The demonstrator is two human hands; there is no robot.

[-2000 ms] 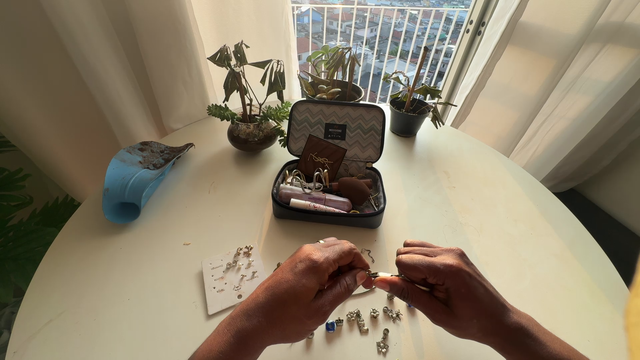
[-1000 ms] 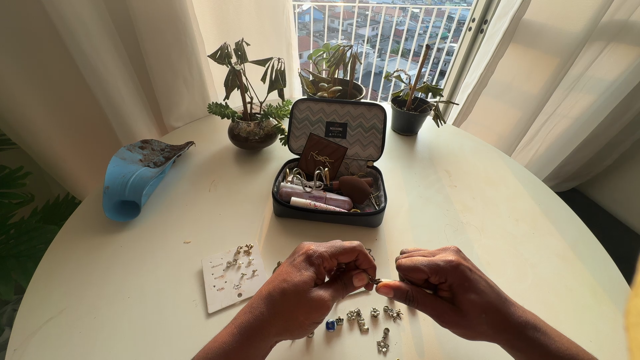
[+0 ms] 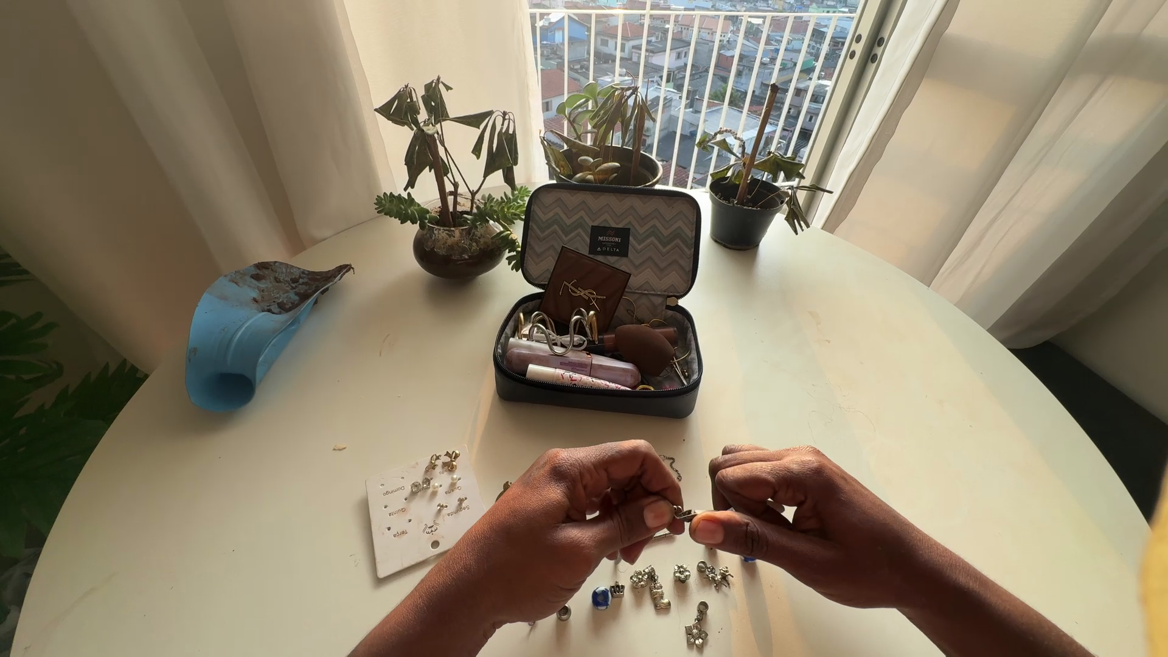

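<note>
My left hand (image 3: 584, 529) and my right hand (image 3: 803, 525) meet above the near part of the table. Between their fingertips is a small metal jewelry piece (image 3: 684, 516), pinched from both sides; its exact form is mostly covered by the fingers. Below the hands lie several silver-coloured charms (image 3: 650, 584) and a blue bead (image 3: 601, 598). Part of a chain (image 3: 672, 466) shows just behind my left hand. Left of that hand, a white earring card (image 3: 420, 529) holds several small earrings and studs.
An open zippered case (image 3: 598, 401) with cosmetics, a brown makeup sponge and metal clips stands beyond the hands. Potted plants (image 3: 461, 251) line the table's far side before a railed window. A blue plastic scoop (image 3: 219, 338), soiled with dirt, lies at the left.
The fingertips have shifted slightly around the small piece, and the light-coloured length seen in my right fingers two seconds ago is now mostly out of sight. The case and card have stayed put.
</note>
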